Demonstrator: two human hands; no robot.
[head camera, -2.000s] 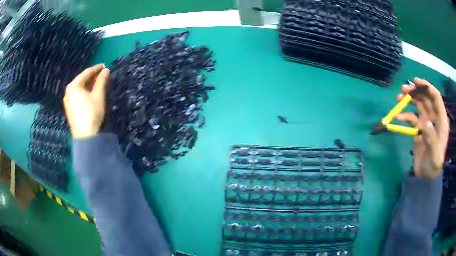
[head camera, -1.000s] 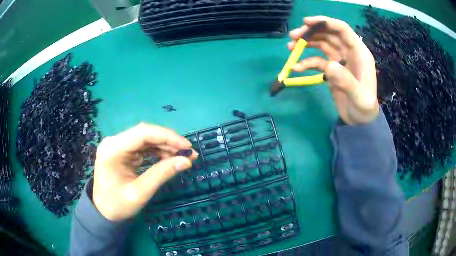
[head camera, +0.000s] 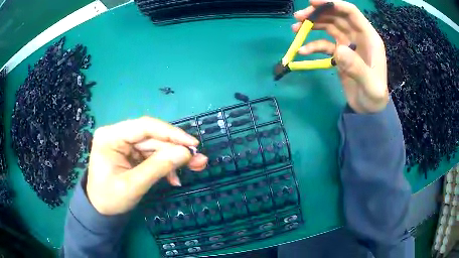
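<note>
A flat black part frame (head camera: 236, 171) lies on the green bench top, with rows of small parts inside and some cells in its far row without parts. My left hand (head camera: 143, 164) is over its left side, thumb and fingers pinching a small moulded part (head camera: 193, 150), mostly hidden by the fingertips. My right hand (head camera: 352, 55) holds the yellow-handled nippers (head camera: 302, 50) above the bench, handles spread, dark jaws pointing down left. A small dark piece (head camera: 241, 96) lies at the frame's far edge and another small piece (head camera: 166, 90) lies farther left.
A heap of loose black parts (head camera: 50, 123) lies at the left. A larger heap (head camera: 420, 80) lies at the right with a white scrap (head camera: 398, 86) on it. A stack of frames (head camera: 216, 10) stands at the far side. A pale ridged object (head camera: 448, 214) is low right.
Since two seconds ago, my left hand has moved from beside the left heap to over the frame and now pinches a part. The nippers stay in my right hand. The camera view has shifted.
</note>
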